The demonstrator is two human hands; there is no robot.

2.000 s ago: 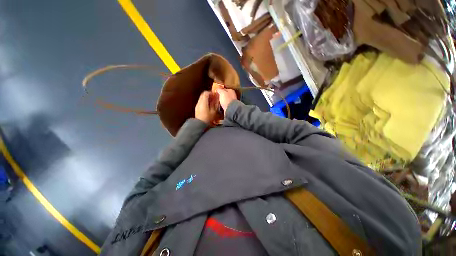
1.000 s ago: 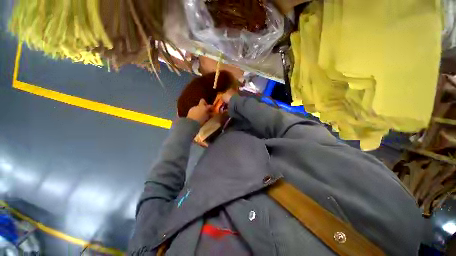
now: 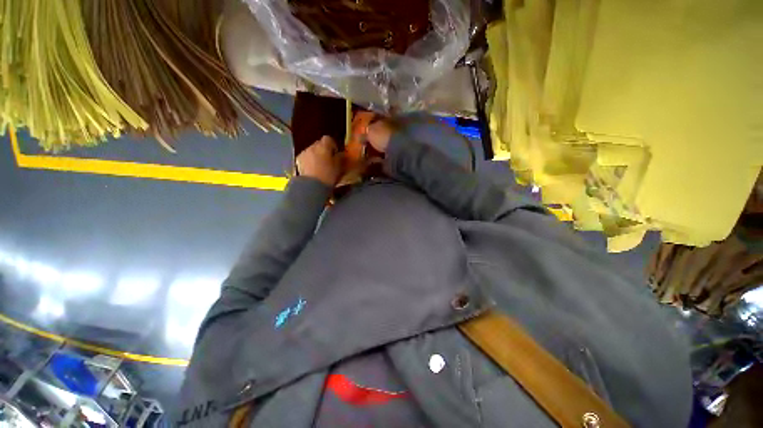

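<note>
A dark brown tote bag body (image 3: 314, 117) is at the table edge, in front of my chest. An orange piece (image 3: 358, 138) shows at its mouth between my hands. My left hand (image 3: 320, 160) is closed on the bag's edge. My right hand (image 3: 379, 134) is closed on the orange piece; its fingertips are partly hidden. A thin yellow rod (image 3: 349, 119) stands upright between the hands, close to the orange piece. The lower part of the bag is hidden by my hands and apron.
A clear plastic bag (image 3: 335, 68) holding dark reddish-brown pieces (image 3: 368, 23) lies on the table above my hands. A yellow strap bundle (image 3: 63, 75) and brown strap bundle (image 3: 171, 71) hang at upper left. Stacked yellow panels (image 3: 661, 109) lie at right. A blue bin (image 3: 461, 126) shows below the table edge.
The view has turned and I am nearer the table edge. The bag has come from over the open floor to beside the rod, and its long handles no longer show.
</note>
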